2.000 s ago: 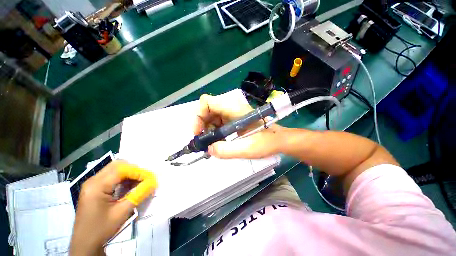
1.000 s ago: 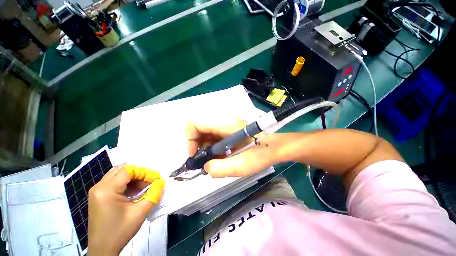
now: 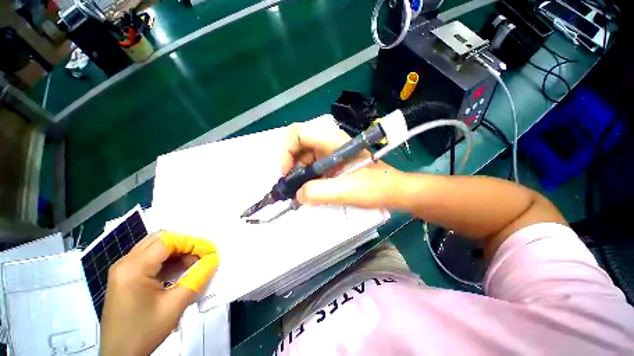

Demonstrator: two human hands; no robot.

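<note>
My right hand (image 3: pixel 347 184) grips the black soldering iron (image 3: pixel 313 170) like a pen. Its thin tip and the bent solder guide are over the white back of the top panel (image 3: pixel 222 167) on a stack; contact with the surface cannot be told. My left hand (image 3: pixel 149 285) is at the stack's left edge. Its thumb and a finger wear yellow finger cots (image 3: pixel 198 271) and their tips meet in a pinch. Whether a thin wire is between them cannot be seen clearly.
A black solder station (image 3: pixel 438 83) with a reel and an orange-yellow tube stands beyond my right hand, by a small black stand (image 3: pixel 353 110). Loose panels (image 3: pixel 52 292) lie at left. A feed tube (image 3: pixel 513 122) loops at right. A tool cup (image 3: pixel 139 47) is far left.
The iron tip moved left and down, then back up a little off the left fingers. My left hand moved right, then back left, with the pinch closing. More of the gridded panel beside it shows.
</note>
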